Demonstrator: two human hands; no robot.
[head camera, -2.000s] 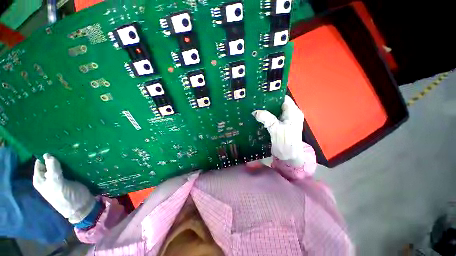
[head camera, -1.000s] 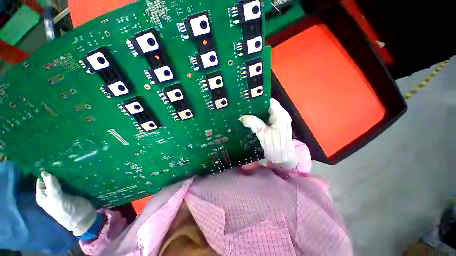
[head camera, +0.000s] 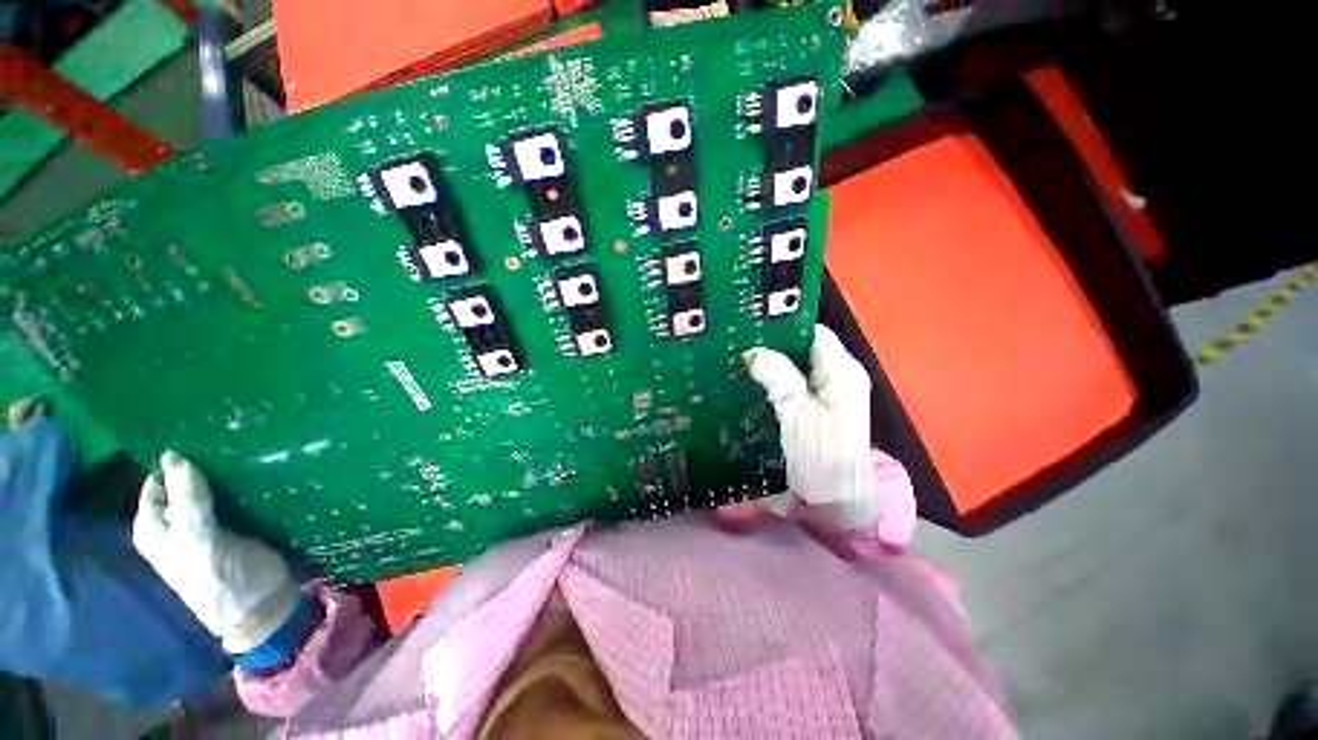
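Observation:
A large green circuit board (head camera: 578, 419) is held up in front of my chest, its face with rows of black parts with pale centres towards me. My left hand (head camera: 217, 557), in a white glove with a blue band at the cuff, grips the board's lower left edge. My right hand (head camera: 824, 427), also white-gloved, grips the board's right edge near its lower corner, with the thumb on the face. The fingers behind the board are hidden.
A black bin (head camera: 1178, 347) with a red sheet inside (head camera: 983, 318) stands to the right of the board. Stacked red sheets (head camera: 390, 44) lie beyond the board. A blue sleeve (head camera: 87, 578) of another person is at the far left. Yellow-black tape (head camera: 1258, 318) marks the grey floor.
The board shifted left, then back right, and now appears lower, with its top edge and more red sheets in view. Both hands kept their hold.

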